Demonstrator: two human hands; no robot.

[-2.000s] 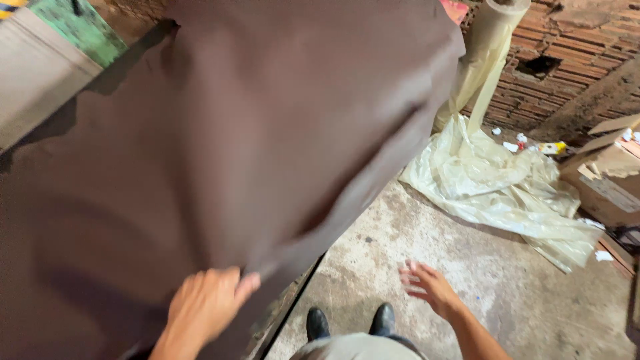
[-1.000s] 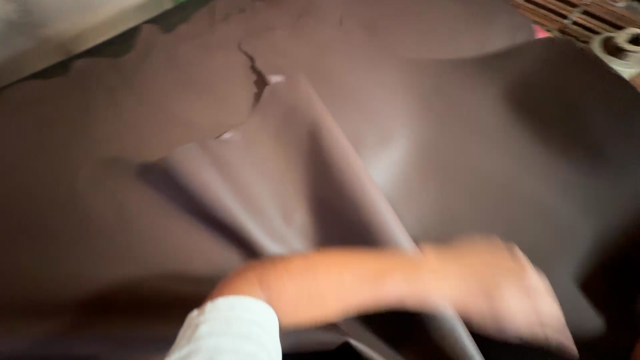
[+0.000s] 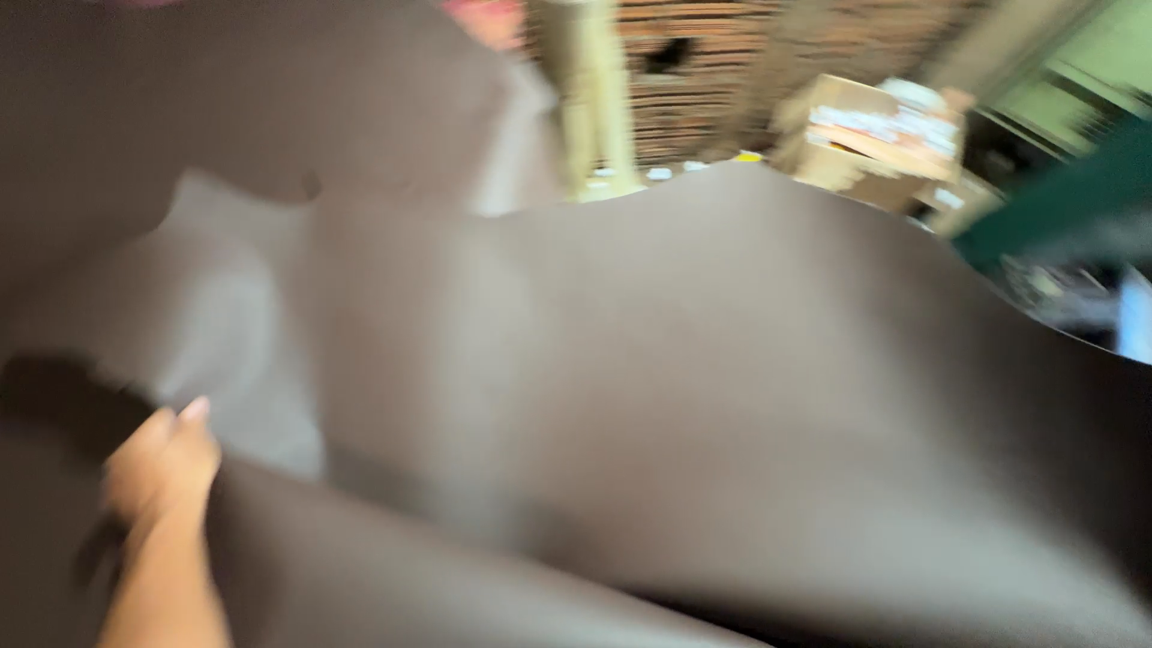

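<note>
A large brown leather hide (image 3: 702,360) fills most of the view, lifted and curved, its far edge arching up at the right. My left hand (image 3: 166,468), blurred, grips the hide's edge at the lower left, the thumb pointing up. Under and behind it lies more brown leather (image 3: 360,99), with an uneven edge near the top left. A dark fold runs from beside my left hand toward the bottom right. My right hand does not show.
Beyond the hide stands a roll of clear plastic film (image 3: 589,90) by a brick wall (image 3: 697,54). An open cardboard box (image 3: 864,144) with things in it is at the upper right, near a dark green surface (image 3: 1062,198). Small white scraps lie near the roll.
The hide, lying on the pile two seconds ago, is now raised and spread across the right side, covering the floor there. The right hand, seen two seconds ago, is out of sight. The view has swung.
</note>
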